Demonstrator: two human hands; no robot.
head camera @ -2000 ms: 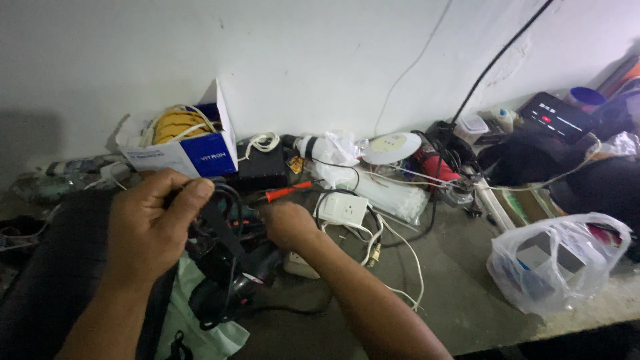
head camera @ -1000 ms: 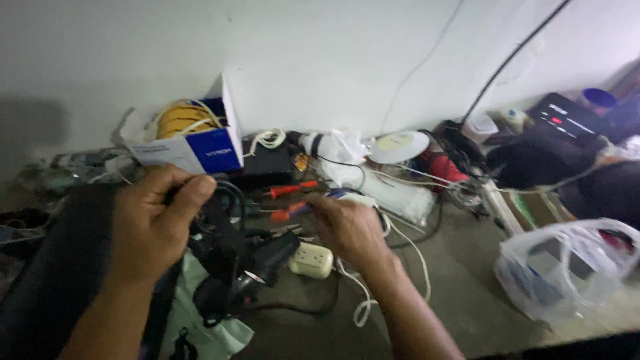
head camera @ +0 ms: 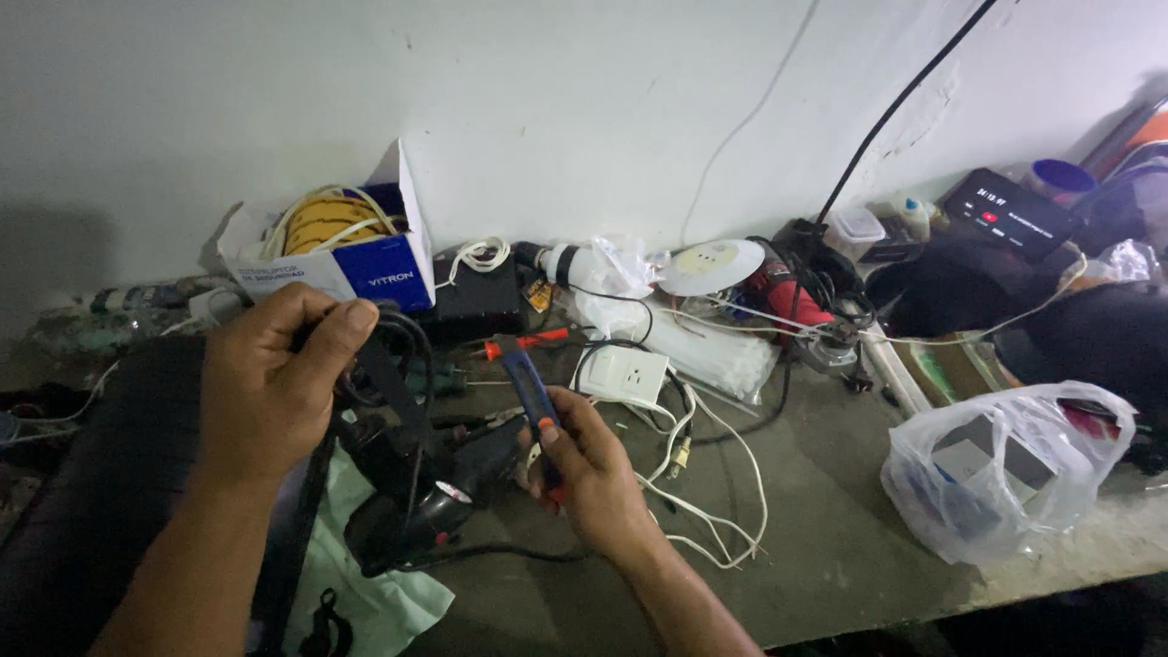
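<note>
My left hand (head camera: pixel 278 379) is closed on a black strap (head camera: pixel 392 388), pinched between thumb and fingers, with a black cord looped beside it. Below hangs or lies a black corded device (head camera: pixel 438 511), possibly a power tool; its kind is unclear. My right hand (head camera: pixel 593 465) grips a blue utility knife (head camera: pixel 527 383) with an orange slider, its tip pointing up and away. Just behind the knife lies a tool with a red-orange handle (head camera: pixel 543 338). A white outlet box (head camera: pixel 622 372) with white cable (head camera: pixel 762 474) sits to the right of the knife.
An open white-and-blue box (head camera: pixel 388 274) holds a yellow coil. Behind are cable ties in plastic (head camera: pixel 721 351), a white disc (head camera: pixel 712 266) and a red-and-black power tool (head camera: pixel 789 292). A plastic bag (head camera: pixel 1004 474) lies right, a dark padded case (head camera: pixel 155 456) left, beside a green cloth (head camera: pixel 392 598).
My right hand, earlier reaching among the things beside the red-orange handle, now holds the blue utility knife nearer to me. My left hand stays raised with the strap.
</note>
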